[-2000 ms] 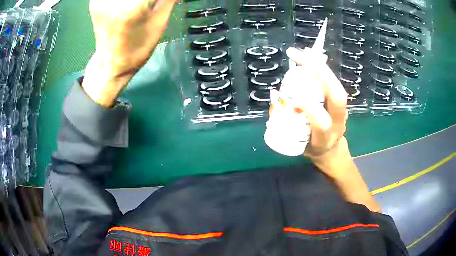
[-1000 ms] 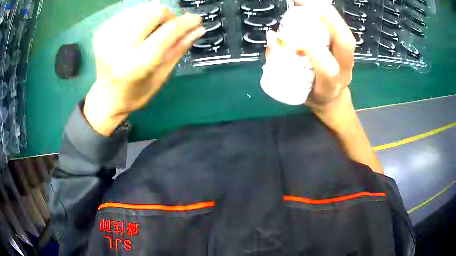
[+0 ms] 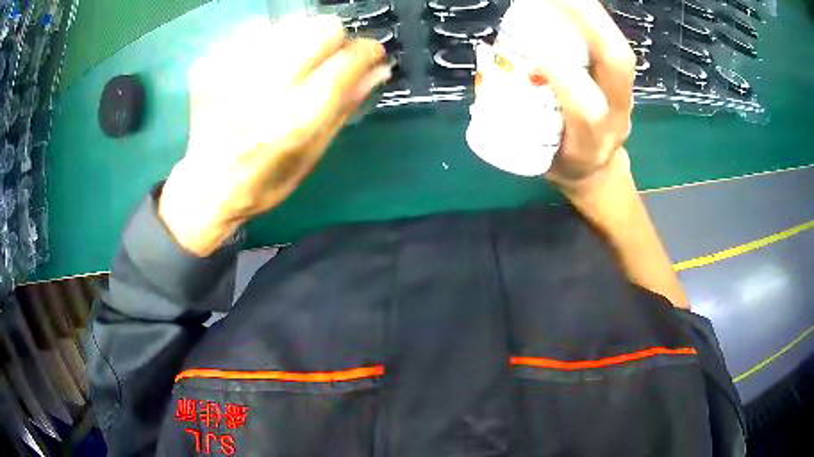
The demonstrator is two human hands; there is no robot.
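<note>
My right hand (image 3: 600, 89) is closed around a white squeeze bottle (image 3: 518, 120); its upper end is cut off by the top edge. My left hand (image 3: 268, 125), overexposed, is over the near left corner of a clear blister tray (image 3: 419, 96). Its fingertips are beside the black-and-silver round parts (image 3: 457, 59); whether they grip one is hidden. The tray holds several rows of these parts, and its far side is out of view.
A black round pad (image 3: 121, 105) lies on the green bench mat (image 3: 357, 174) left of my left hand. A clear tray stack (image 3: 22, 134) stands at the far left. Slatted brown layers (image 3: 67, 330) are below the bench edge. Grey floor with yellow lines is at right.
The view has shifted, so the tray sits higher and the black pad shows. My left hand has come down and right to the tray's near left corner. My right hand still holds the bottle.
</note>
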